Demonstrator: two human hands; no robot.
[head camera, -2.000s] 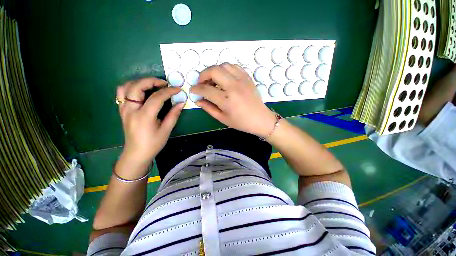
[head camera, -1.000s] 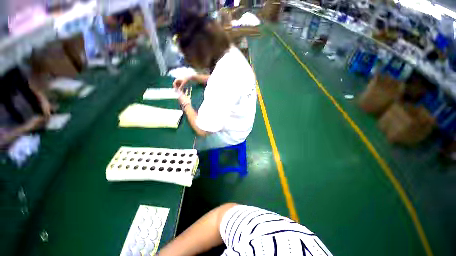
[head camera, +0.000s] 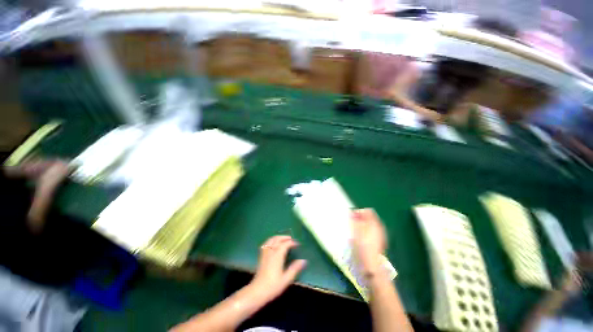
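Note:
The view is blurred by motion. A long white strip with a yellowish edge lies slanted on the dark-green table in front of me. My right hand is over the strip's right side; its fingertips are too blurred to show a grip. My left hand is left of the strip, off it, with fingers apart and nothing seen in it. A small heap of white discs lies at the strip's far end.
A thick strip stack is at left, with crumpled clear plastic behind. Strips with dark holes are stacked at right, another pile beyond. People sit around; a blue stool is at lower left.
The view swung to the right side, then back over the table. Two seconds ago both hands were at discs on the strip's left end; now my left hand is off it, fingers apart.

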